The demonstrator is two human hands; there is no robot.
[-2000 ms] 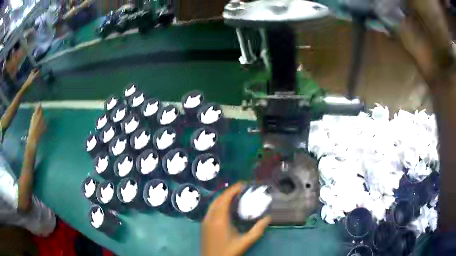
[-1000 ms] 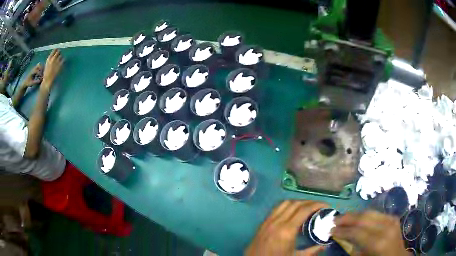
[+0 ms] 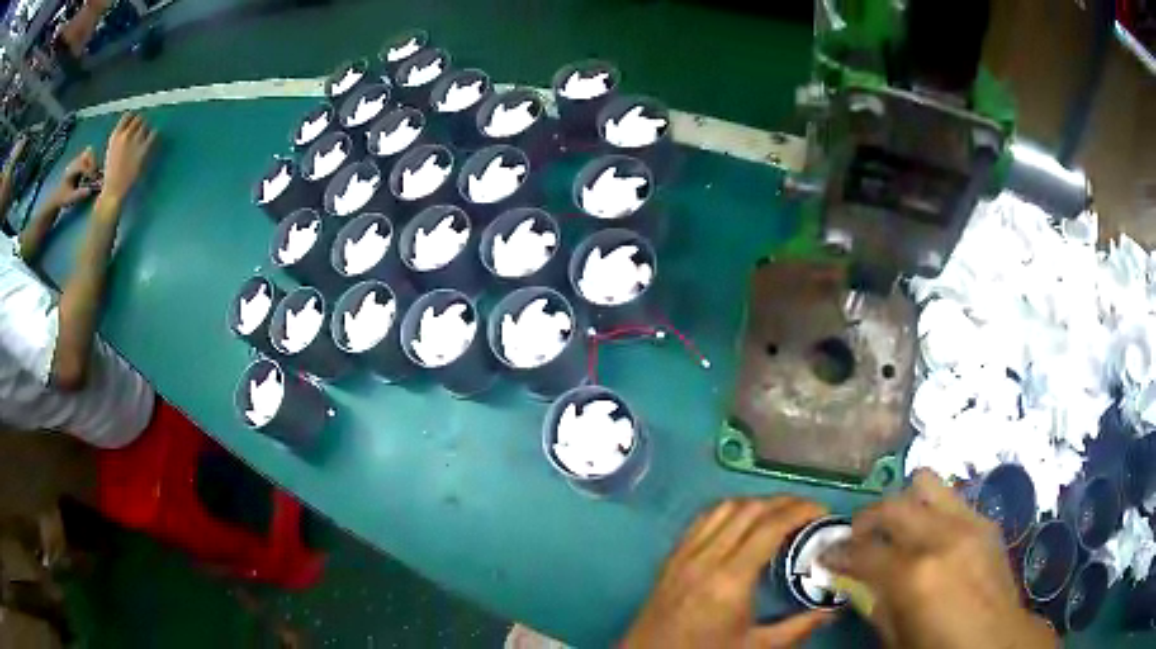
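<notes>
My left hand (image 3: 725,573) holds a black fan housing (image 3: 796,564) upright near the bench's front edge, left of my right hand. A white impeller (image 3: 818,571) sits in its mouth. My right hand (image 3: 944,571) has its fingers on the impeller; a yellowish covering shows on a finger. The fingertips partly hide the impeller. Just behind the hands is the press base plate (image 3: 811,425), with nothing on its centre hole, and the press ram (image 3: 856,302) above it.
Finished assemblies (image 3: 441,330) stand in rows at left, one (image 3: 592,434) nearer me. Red lead wires (image 3: 634,332) lie beside them. A white impeller pile (image 3: 1014,342) and empty housings (image 3: 1050,558) are at right. A coworker's arm (image 3: 91,273) and a red stool (image 3: 190,488) are at far left.
The housing from beside the press now stands at the front of the rows, released. My hands hold another housing; since the last frame, my right fingers have moved further over its impeller.
</notes>
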